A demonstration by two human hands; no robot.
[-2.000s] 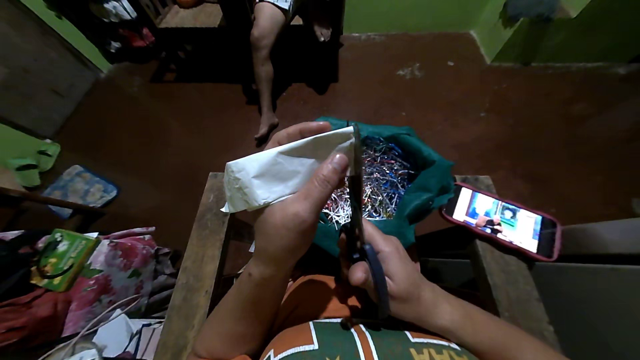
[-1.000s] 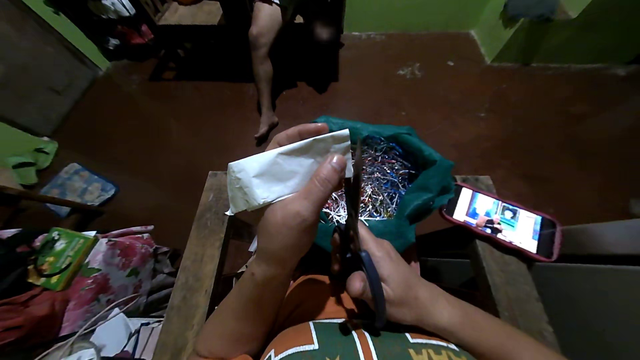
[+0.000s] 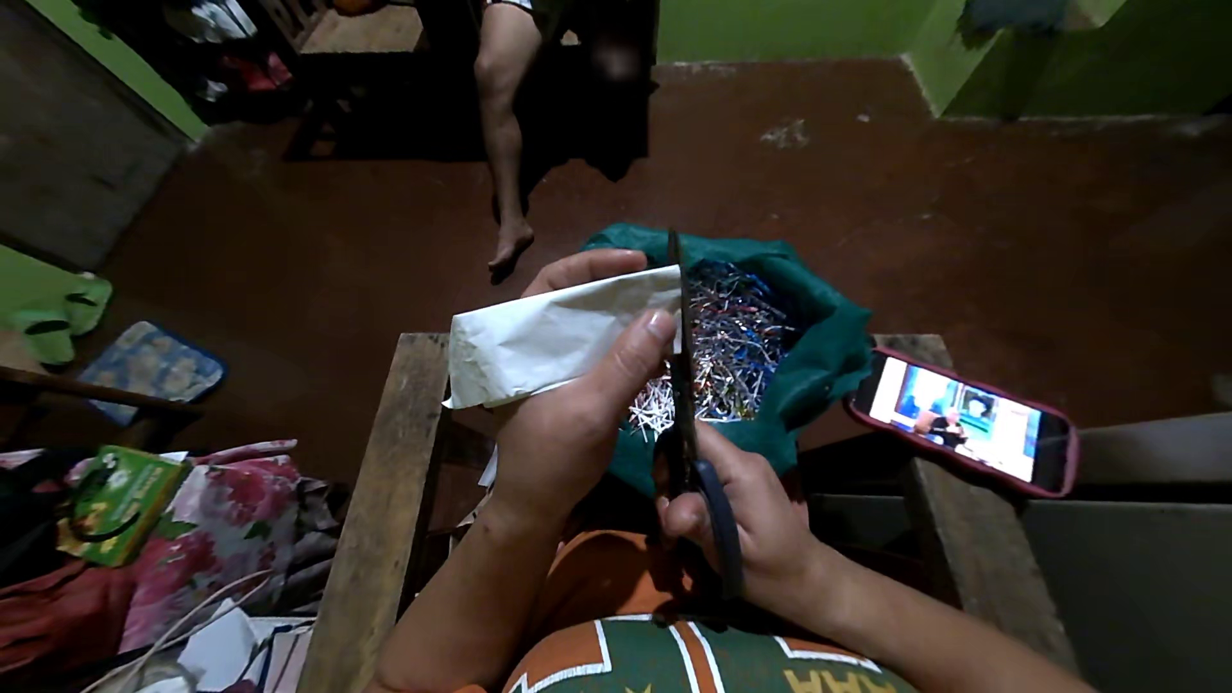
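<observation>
My left hand (image 3: 577, 404) holds a folded piece of white paper or thin plastic (image 3: 549, 337), thumb on top near its right end. In my right hand (image 3: 751, 510) is a pair of scissors (image 3: 685, 385) with dark handles, its blades pointing up and away from me at the right edge of the white piece. Beneath both hands, a green cloth or plastic bag (image 3: 828, 356) stands with its mouth wide, full of thin shredded strips (image 3: 736, 337) in silver, white, blue and red. Whether the blades touch the white piece is hard to tell.
Wooden beams (image 3: 375, 500) flank my lap. A lit phone in a red case (image 3: 962, 423) lies on the right beam (image 3: 991, 549). Floral cloth (image 3: 231, 520) and a green-yellow packet (image 3: 125, 500) lie at lower left. Another person's bare leg (image 3: 500, 125) is ahead.
The white piece stays in my left hand and the scissors in my right. The scissor blades and handles have shifted slightly.
</observation>
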